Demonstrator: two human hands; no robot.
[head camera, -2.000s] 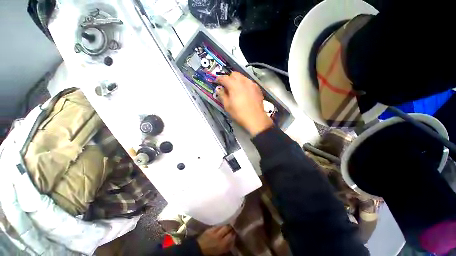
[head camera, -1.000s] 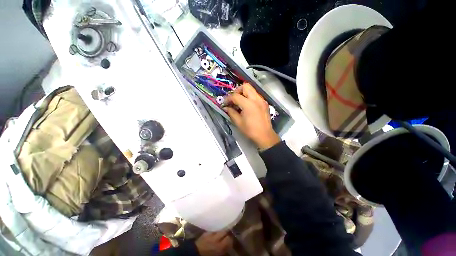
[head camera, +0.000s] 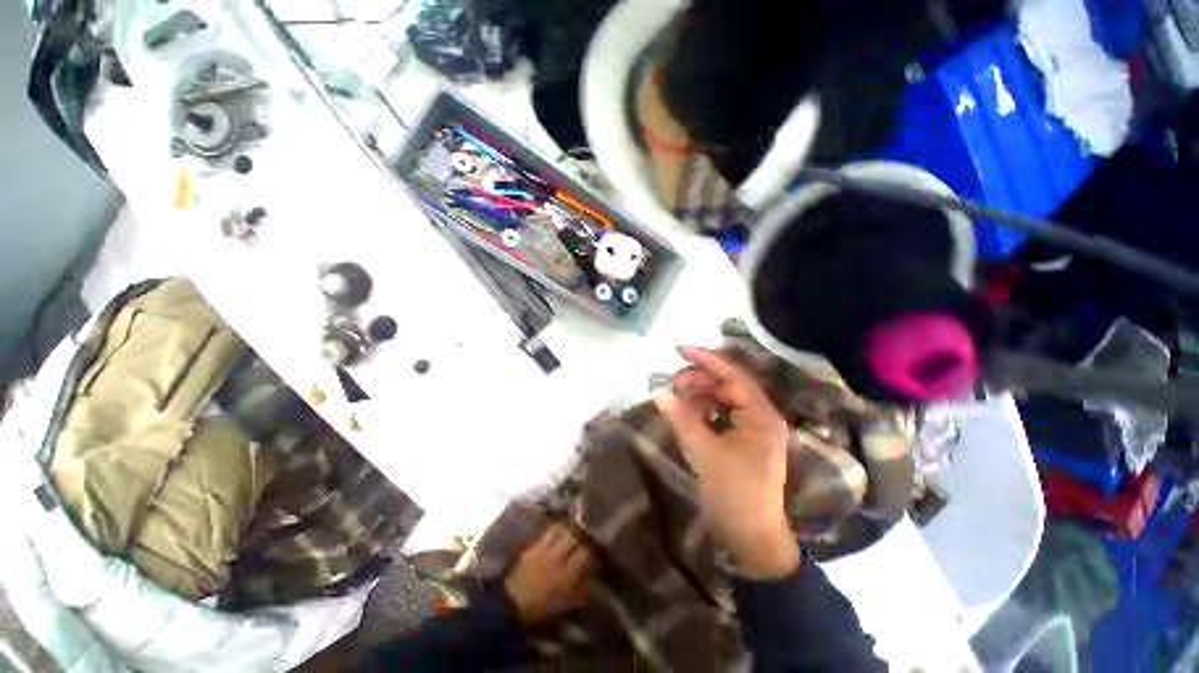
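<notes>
Brown plaid cloth (head camera: 625, 480) lies in folds at the lower middle, beside the white sewing machine (head camera: 283, 283). My left hand (head camera: 552, 572) is on the cloth near the bottom edge, its fingers curled onto the fabric, slightly blurred. My right hand (head camera: 736, 454) is above the cloth, thumb and fingers drawn together. A small pale, thin shape shows at its fingertips and a small dark spot between the fingers, both too small to name. The grey parts tray (head camera: 644, 309) holds bobbins and coloured pens, up and left of my right hand.
A garment heap with tan and plaid cloth (head camera: 151, 434) and white padding lies at left. Two round white-rimmed holders (head camera: 957, 217) with dark and plaid cloth stand at upper right, one near a pink round thing (head camera: 920, 355). Blue plastic (head camera: 973, 118) is beyond them.
My right hand has left the parts tray and come down and slightly right, over the plaid cloth. The view has shifted, showing more at right. My left hand stays on the cloth.
</notes>
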